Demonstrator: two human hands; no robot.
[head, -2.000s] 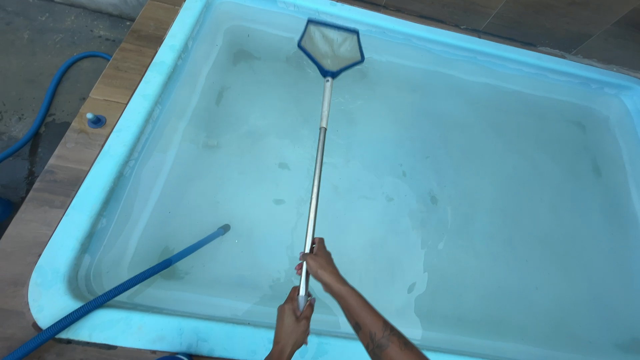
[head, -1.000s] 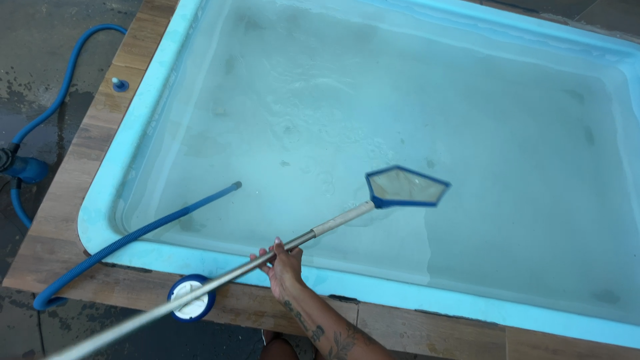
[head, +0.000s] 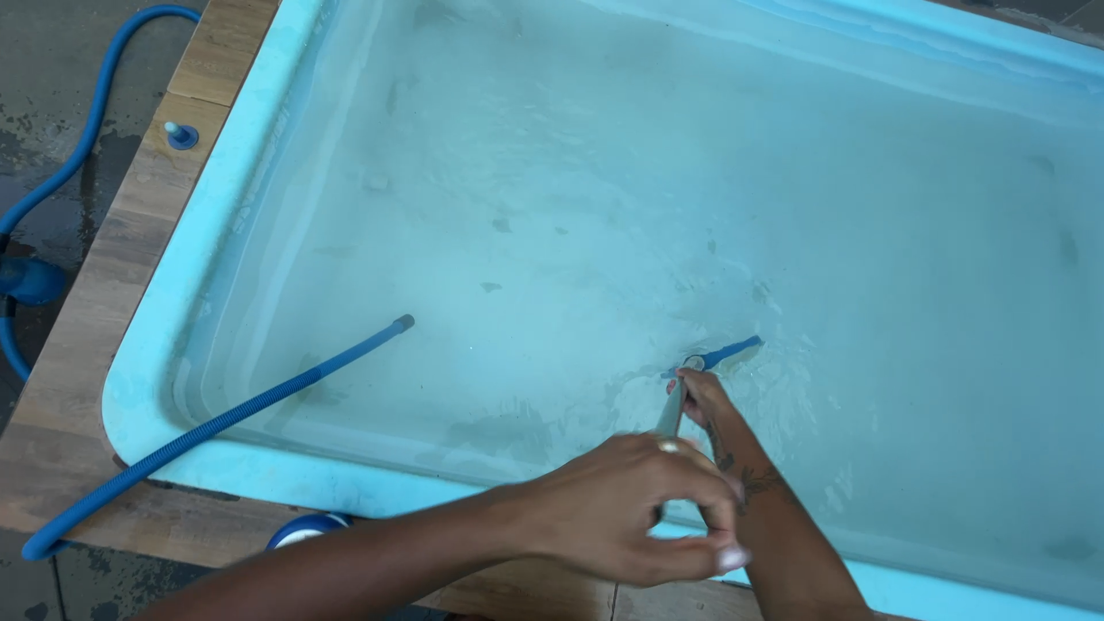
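The pool skimmer net (head: 729, 352) with a blue frame dips into the water of the light blue pool (head: 142, 401), seen nearly edge-on. Close above its neck, my right hand (head: 705, 395) is wrapped around the pole (head: 671, 414), which points up toward me. Nearer the camera, my left hand (head: 651, 509) is curled over the pole above the pool's near rim, thumb and fingertip close together; it hides that stretch of the pole, and whether it grips there I cannot tell.
A blue ribbed hose (head: 250, 405) crosses the pool's near left corner, its end over the water. A blue fitting (head: 181, 135) stands on the wood-look deck (head: 129, 250). Beyond lie another blue hose (head: 103, 95) and a blue pump-like unit (head: 33, 281). A blue and white round object (head: 306, 528) sits by the near rim.
The net has gone from above the water into it, and the pole now stands steeper toward me. My right hand has moved out over the water, close to the net; my left hand has come into view.
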